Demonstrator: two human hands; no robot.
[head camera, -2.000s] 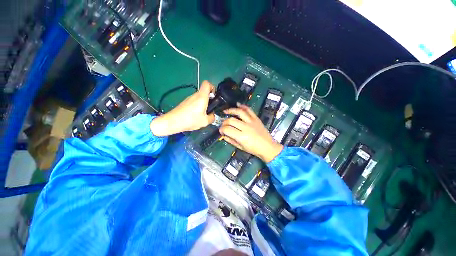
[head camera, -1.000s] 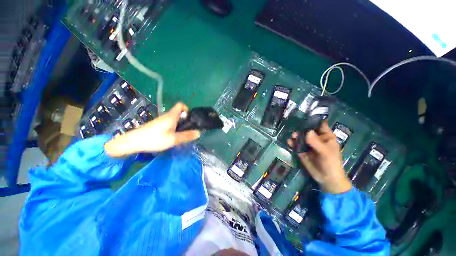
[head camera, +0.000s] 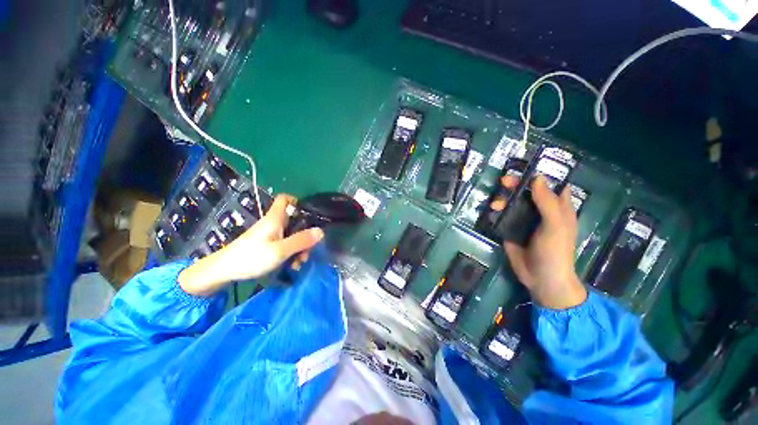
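Observation:
A clear blister tray (head camera: 432, 217) holds several black handheld devices (head camera: 451, 166) with white labels. My left hand (head camera: 253, 249) grips a black rounded object that looks like a barcode scanner (head camera: 328, 209), left of the tray. A white cable (head camera: 212, 141) runs down to this hand; its end is hidden. My right hand (head camera: 548, 241) holds a black device (head camera: 555, 163) with a white label over the tray's upper row. Another device (head camera: 514, 173) lies partly under the right fingers, with a looped white cable (head camera: 525, 112) ending at its top.
More filled trays stand at the upper left (head camera: 212, 62) and lower left (head camera: 204, 207). A black mouse (head camera: 332, 10) is at the top. A black keyboard-like slab (head camera: 499, 37) lies behind the tray. Dark cords and a black object (head camera: 706, 340) are at the right. A cardboard box (head camera: 137, 228) is far left.
My hands were together left of the tray, then moved apart. The right hand moved right with a device to the upper row. The left hand moved left and down with the black object.

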